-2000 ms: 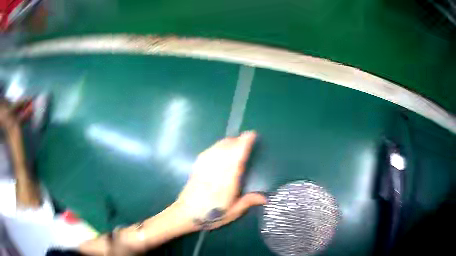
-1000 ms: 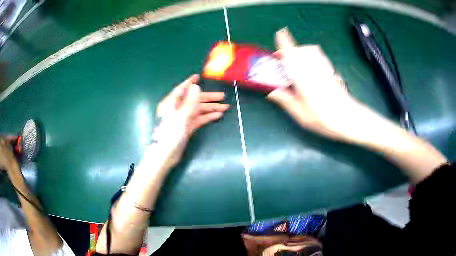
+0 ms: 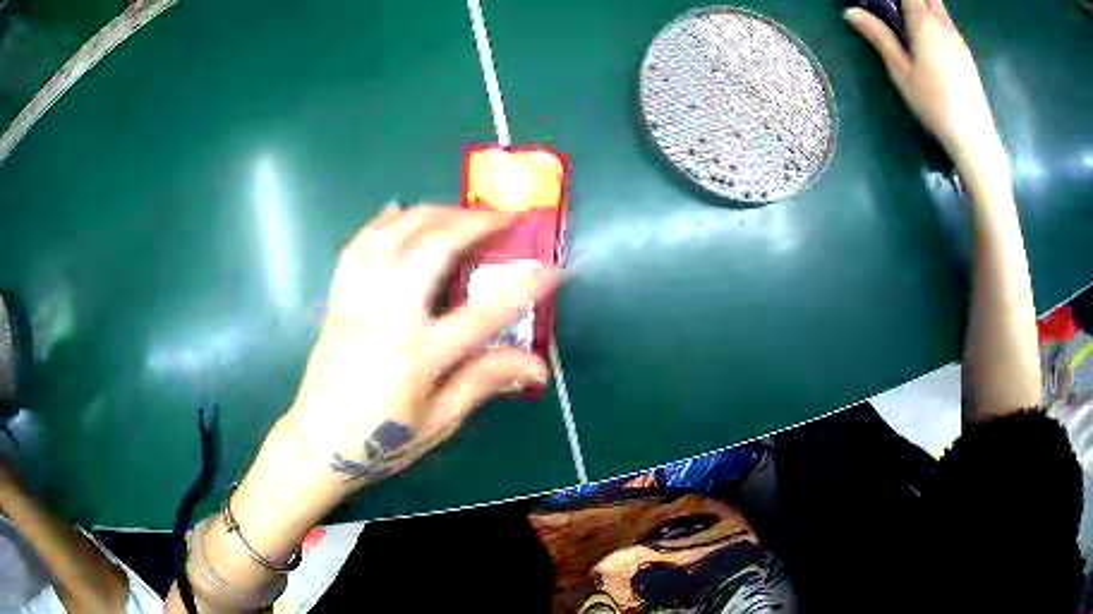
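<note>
The red unit (image 3: 549,234) lies on the green worktop, its orange end away from me and its white area partly covered by my fingers. My left hand (image 3: 420,312) is over it, fingers curved across its middle and thumb at its near end, slightly blurred. My right hand (image 3: 941,72) is at the top right, its fingers around a dark tool (image 3: 885,12), which looks like the electric screwdriver; the frame's top edge cuts off most of it. The round screw dish (image 3: 737,102) lies between my hands, full of tiny silver pieces.
A thin white line (image 3: 569,420) runs across the worktop. The pale rail (image 3: 84,66) curves at the upper left. A dark cord (image 3: 198,474) hangs by my left wrist. Another person's arm (image 3: 60,540) is at the lower left.
The red unit has gone from my right hand to the worktop under my left hand and turned lengthwise. My right hand has moved up and right to the dark tool. The dish is back in view.
</note>
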